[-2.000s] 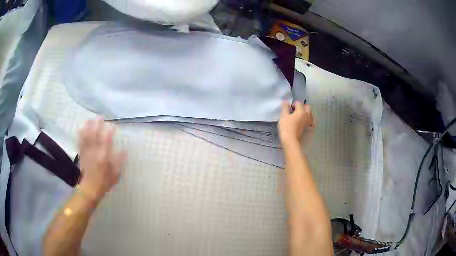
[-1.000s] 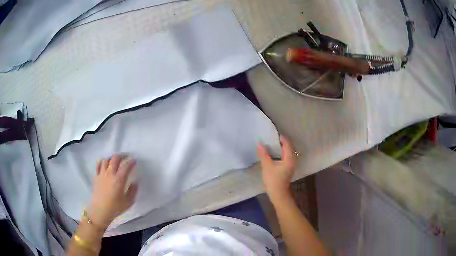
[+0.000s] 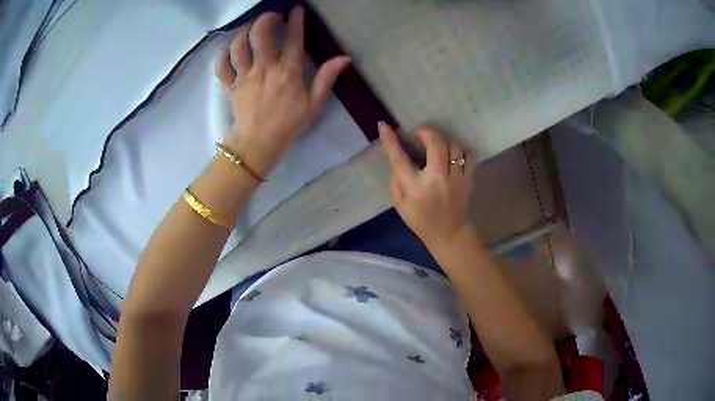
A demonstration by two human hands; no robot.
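A pale blue-white garment panel (image 3: 180,117) lies on the padded board, with a thin wavy dark edge along its join. A maroon band (image 3: 357,98) runs along its right end, slanting down to the board's front edge. My left hand (image 3: 270,90) lies palm down on the panel's upper right part, fingers spread, fingertips on or beside the band. My right hand (image 3: 431,176) is at the band's lower end, with dark cloth showing between thumb and fingers; the fingertips' grip is partly hidden.
The off-white padded board (image 3: 470,63) extends right. Pale pieces with dark edges (image 3: 47,251) hang at the left. A yellow-green basket (image 3: 682,82) shows at the upper right. My patterned clothing (image 3: 337,329) is below the board's front edge. The iron is out of view.
The view has shifted closer to the panel's right end, and the iron has left the picture. My left hand has moved up and right across the panel. My right hand is now at the maroon band.
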